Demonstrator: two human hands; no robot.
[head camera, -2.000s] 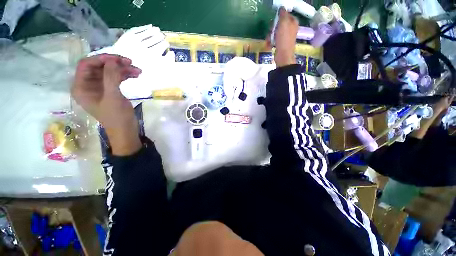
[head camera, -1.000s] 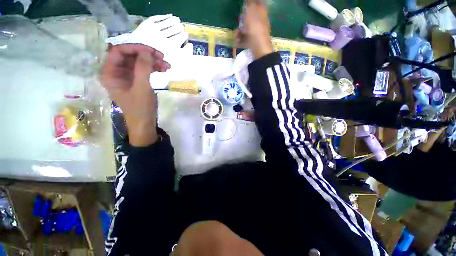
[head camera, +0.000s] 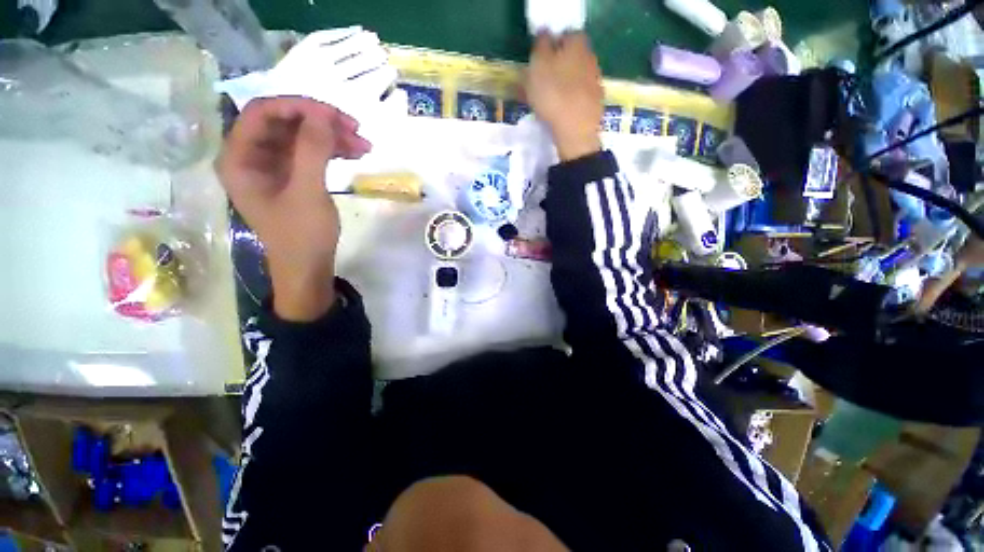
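My right hand (head camera: 565, 92) reaches over the sheet's far edge to the green surface, its fingers at a white object (head camera: 556, 15) cut by the top edge. My left hand (head camera: 283, 162) is raised at the left with curled fingers; nothing shows in it. Between my arms on the white sheet lie a round fan grille (head camera: 449, 235), a white handle shell (head camera: 443, 307) with a small dark panel (head camera: 447, 277), and a light-blue fan head (head camera: 489, 196). A small dark piece (head camera: 507, 232) and a pink-red piece (head camera: 528, 249) lie beside my right sleeve, which partly covers the pink-red piece.
A yellow-handled tool (head camera: 387, 187) and white gloves (head camera: 337, 67) lie left and behind. A clear bag with yellow and red contents (head camera: 146, 275) is on the pale tray. Lilac (head camera: 687, 64) and white fan parts stand right. Black arm-like shape (head camera: 771, 293) at right; cardboard bins (head camera: 178, 474) below left.
My right hand went from the far right leftwards, then slightly right again, with a white object at its fingers. White fan parts now lie right of my sleeve. The black arm-like shape at right has dropped lower.
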